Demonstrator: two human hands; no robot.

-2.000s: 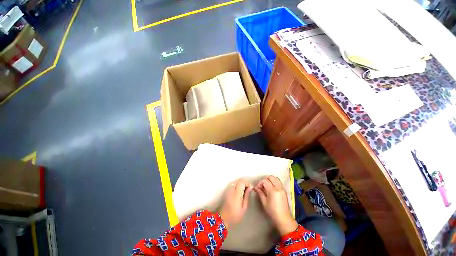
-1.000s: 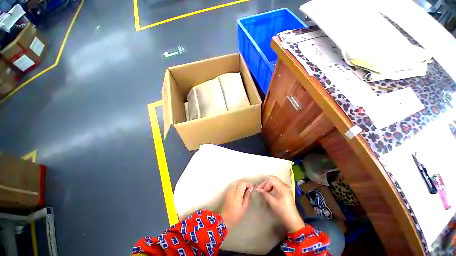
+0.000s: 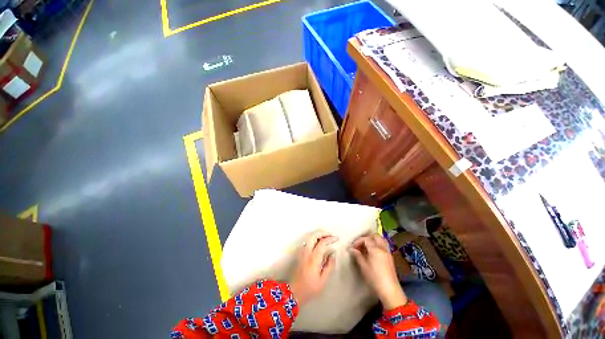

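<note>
A beige handbag [image 3: 265,232] with a thin yellow edge at its right side lies on my lap. My left hand [image 3: 314,266] rests on the middle of the bag with its fingers bent. My right hand [image 3: 375,263] is just to its right over the bag, fingertips curled together. A small gap shows between the two hands. Anything small between the fingertips is hidden or too small to tell.
An open carton [image 3: 278,162] holding beige bags stands ahead, beside a blue crate [image 3: 332,56]. The wooden desk [image 3: 391,142] curves along the right, bearing pale bags [image 3: 504,69], paper, a slim black tool [image 3: 558,222] and a pink tool [image 3: 581,246].
My hands have moved apart from their fingertip-to-fingertip position, and the fingers of my left hand have shifted. The whole view has shifted slightly, with the carton and desk now further left.
</note>
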